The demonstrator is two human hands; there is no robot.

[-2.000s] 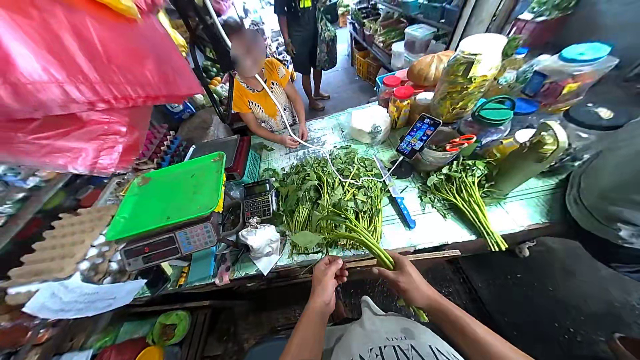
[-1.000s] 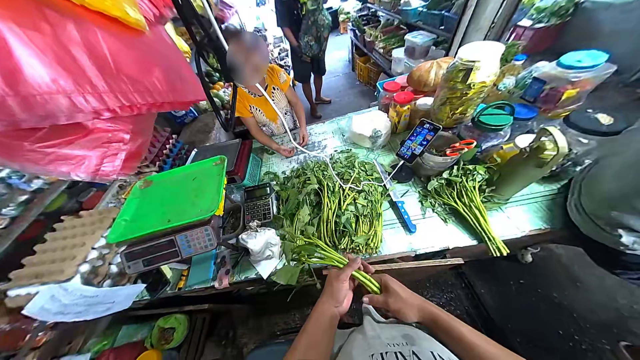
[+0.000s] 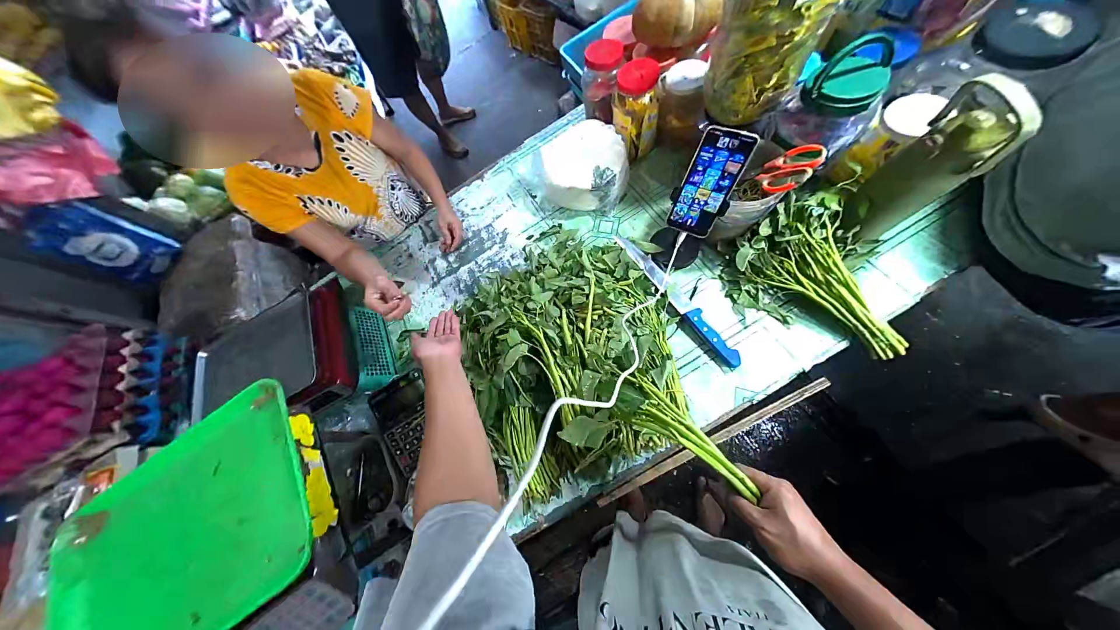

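Note:
My left hand (image 3: 439, 341) is stretched over the table, palm up and fingers extended, with nothing visible in it. Just beyond it is the hand (image 3: 387, 297) of a person in a yellow patterned top; whether it holds something small is unclear. Held by its stem ends in my right hand (image 3: 779, 516) is a bunch of leafy green stems (image 3: 691, 429), its leaves resting against a large pile of leafy greens (image 3: 560, 341). A blue-handled knife (image 3: 710, 337) lies right of the pile. Another bunch of greens (image 3: 827, 280) lies farther right.
A phone (image 3: 713, 179) on a stand, with a white cable (image 3: 569, 402) crossing the pile, is near a tub holding orange-handled scissors (image 3: 790, 168). Lidded jars (image 3: 637, 105) line the back. A green scale tray (image 3: 188, 516) and a calculator (image 3: 402, 424) are at left. A plastic bag (image 3: 582, 166) sits behind.
My left hand has left the held bunch and reached forward to the other person's hand. My right hand keeps the stems. The view has swung closer to the person.

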